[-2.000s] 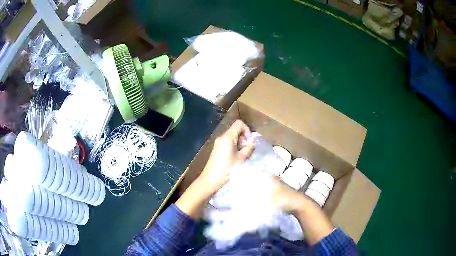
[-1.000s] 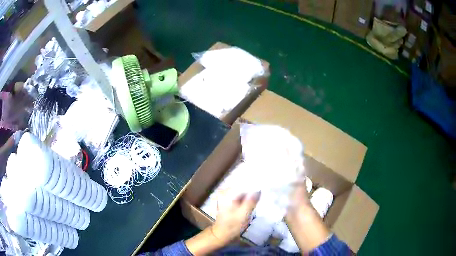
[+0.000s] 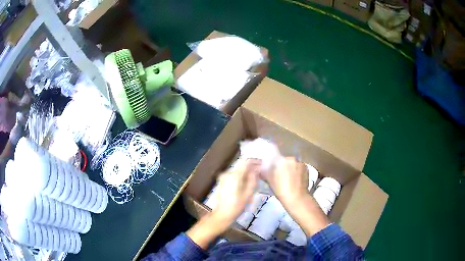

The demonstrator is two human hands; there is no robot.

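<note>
An open brown carton [image 3: 306,112] stands in front of me and holds rows of round white parts [image 3: 267,217]. My left hand [image 3: 236,187] and my right hand [image 3: 289,178] are close together over the carton, blurred. Both hold a crumpled white plastic bag [image 3: 261,149], which shows above and between the fingers. The fingertips and whatever is inside the bag cannot be made out. The hands hide the middle of the carton.
The dark workbench [image 3: 168,176] at left holds white stacks [image 3: 56,188], tangled white cord [image 3: 122,163], a phone [image 3: 158,129] and a green fan [image 3: 130,89]. A second box [image 3: 235,103] with white bagged items stands beyond. Part of another person [image 3: 7,122] shows at far left.
The large white bag spread over the carton a second ago is now bunched small between my hands. My hands have moved up and closer together, and more white parts show below them.
</note>
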